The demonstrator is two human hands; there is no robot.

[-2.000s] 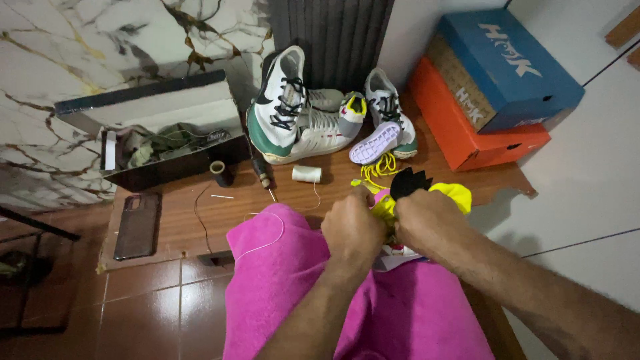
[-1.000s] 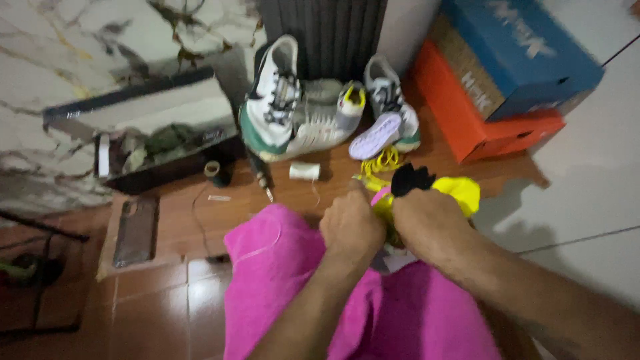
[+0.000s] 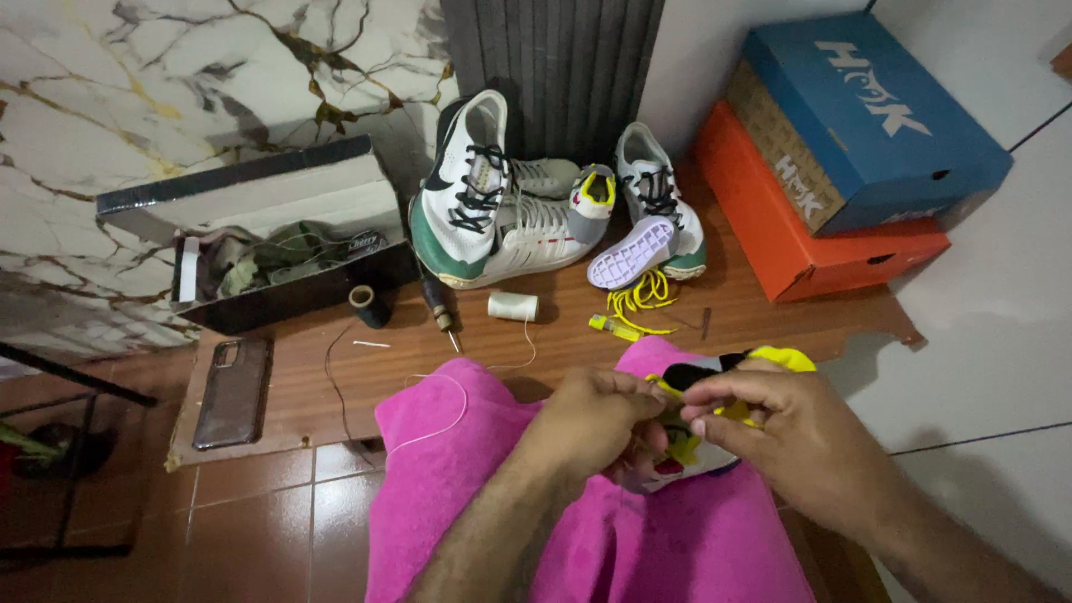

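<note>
A small shoe upper (image 3: pixel 682 461) in white, yellow, black and red lies over the pink cloth (image 3: pixel 469 502) on my lap. My left hand (image 3: pixel 599 423) grips its near left edge, the fingers curled round it. My right hand (image 3: pixel 754 410) is at its upper edge, thumb and forefinger pinched close together; whether a needle or thread is between them cannot be made out. Beyond the hands are a pale lilac shoe sole (image 3: pixel 633 253), yellow laces (image 3: pixel 641 297) and a small yellow-green item (image 3: pixel 614 327). White thread (image 3: pixel 465 402) runs over the cloth from a spool (image 3: pixel 512 306).
On the wooden bench (image 3: pixel 293 419) are a phone or its case (image 3: pixel 232 394), a dark thread spool (image 3: pixel 369 306), an awl (image 3: pixel 438 310) and an open black box (image 3: pixel 285 293). Several sneakers (image 3: pixel 469 193) stand at the back. A blue shoebox (image 3: pixel 879 117) rests on an orange one (image 3: pixel 846 260).
Both hands have shifted on the small shoe upper; earlier they were closed in fists side by side, and now the fingertips show. More of the upper is visible below them.
</note>
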